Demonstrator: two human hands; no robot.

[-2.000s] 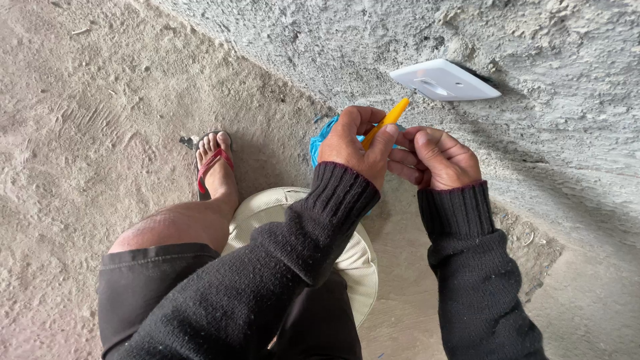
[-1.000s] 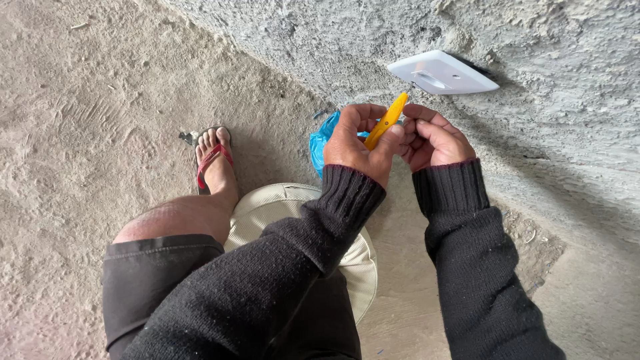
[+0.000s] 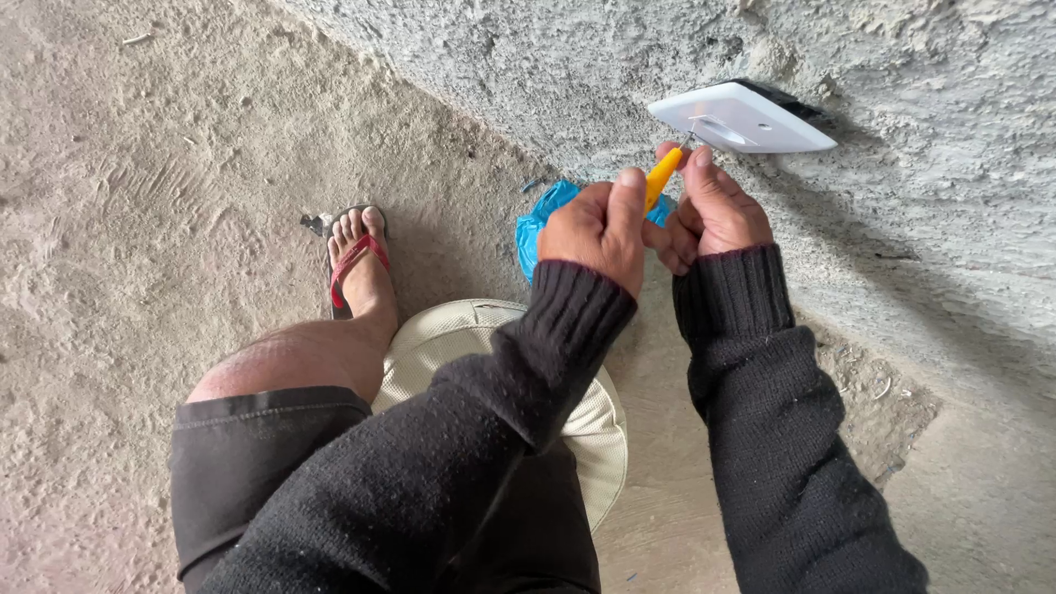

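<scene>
My left hand (image 3: 590, 235) grips a small screwdriver by its yellow handle (image 3: 662, 181), the thumb lying along it. The thin metal tip points up at a white wall plate (image 3: 742, 120), close to its lower edge. My right hand (image 3: 718, 206) has thumb and index finger on either side of the front of the screwdriver, near the tip; whether a screw is pinched there cannot be told. The plate has a recessed middle and a small hole to the right. It stands out from the wall at a tilt, with a dark box or gap behind it.
The rough grey plaster wall (image 3: 932, 165) rises at the right. Beneath my hands a crumpled blue plastic bag (image 3: 544, 223) lies by the wall's foot. A round cream padded seat (image 3: 602, 445) is under me, and my foot in a red-strapped flip-flop (image 3: 351, 268) rests on the rough floor.
Both hands have moved up toward the wall plate with the screwdriver. Its metal tip now shows close to the plate's lower edge.
</scene>
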